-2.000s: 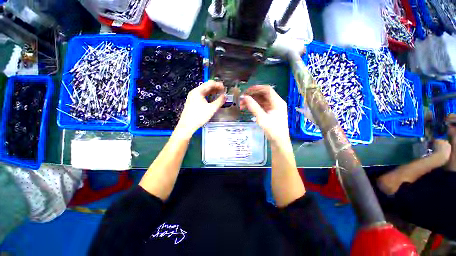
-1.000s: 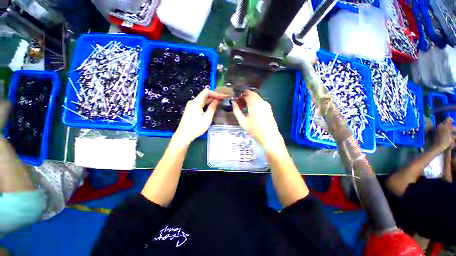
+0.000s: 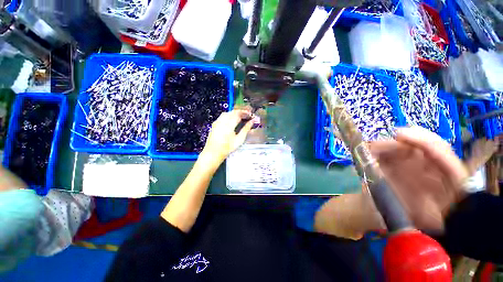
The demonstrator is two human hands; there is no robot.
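Observation:
My left hand is at the press fixture, its fingertips closed on a small part under the ram; the part's details are too small to tell. My right hand is large and blurred beside and partly behind the press lever, fingers apart, with nothing seen in it. The lever's red knob is below it. The dark hand press stands at top centre. A clear box of small silver pins lies below the fixture.
Blue bins of silver rods and black fittings stand left; a blue bin of rods with dark ends stands right. A whitish packet lies at the left bench edge. Other people's arms show at both sides.
My right hand has left the fixture and moved right to the lever. My left hand remains at the fixture. The view has shifted slightly.

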